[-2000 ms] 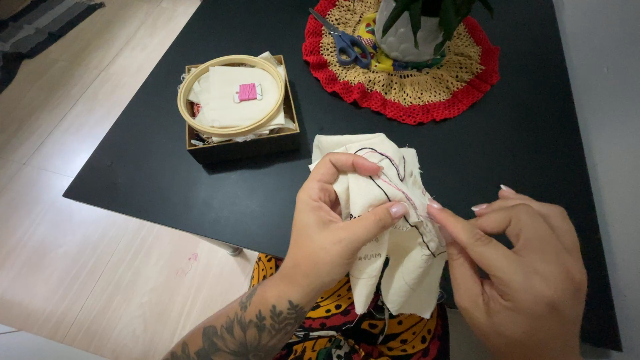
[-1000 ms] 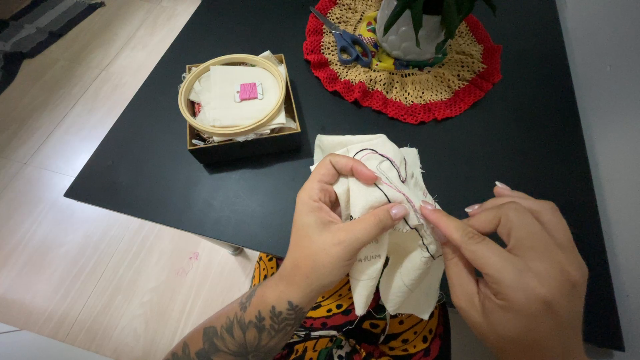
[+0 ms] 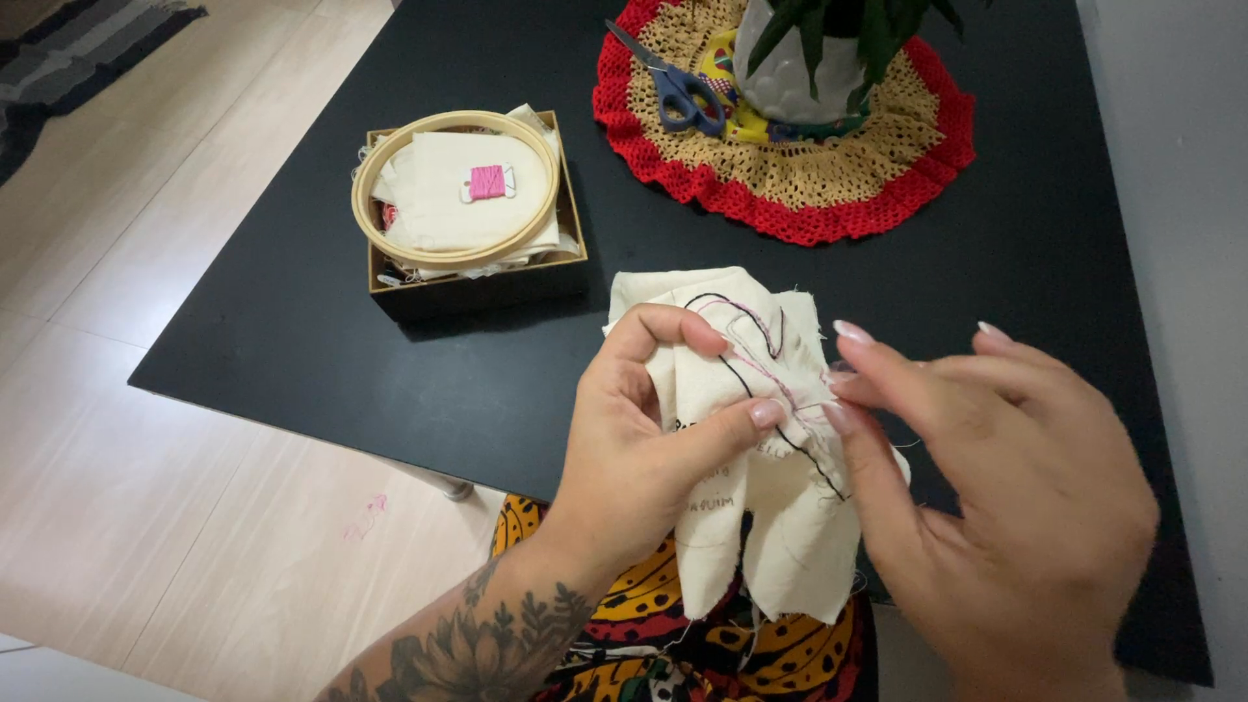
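Observation:
My left hand [image 3: 648,429] grips a piece of cream cotton fabric [image 3: 799,546], its thumb on top and its index finger bent over the upper part. Black and pink stitched lines [image 3: 751,366] run across the cloth, which also bears handwriting. At the right side of the stitching, my right hand [image 3: 985,458] has its thumb and index finger pinched together at the cloth. A thin line, thread or needle, shows at those fingertips; which one I cannot tell. Loose thread ends hang from the frayed lower edge, over patterned clothing [image 3: 643,595] on the lap.
On the black table [image 3: 322,322], a box [image 3: 478,292] of fabric pieces stands at the left, with a wooden embroidery hoop [image 3: 453,261] and a bobbin of pink thread [image 3: 487,182] on top. Blue-handled scissors [image 3: 682,97] lie on a crocheted doily [image 3: 819,185] beside a white plant pot [image 3: 799,73].
My right hand's fingers have shifted and its index finger now stands higher beside the cloth. My left hand keeps its hold in the same place.

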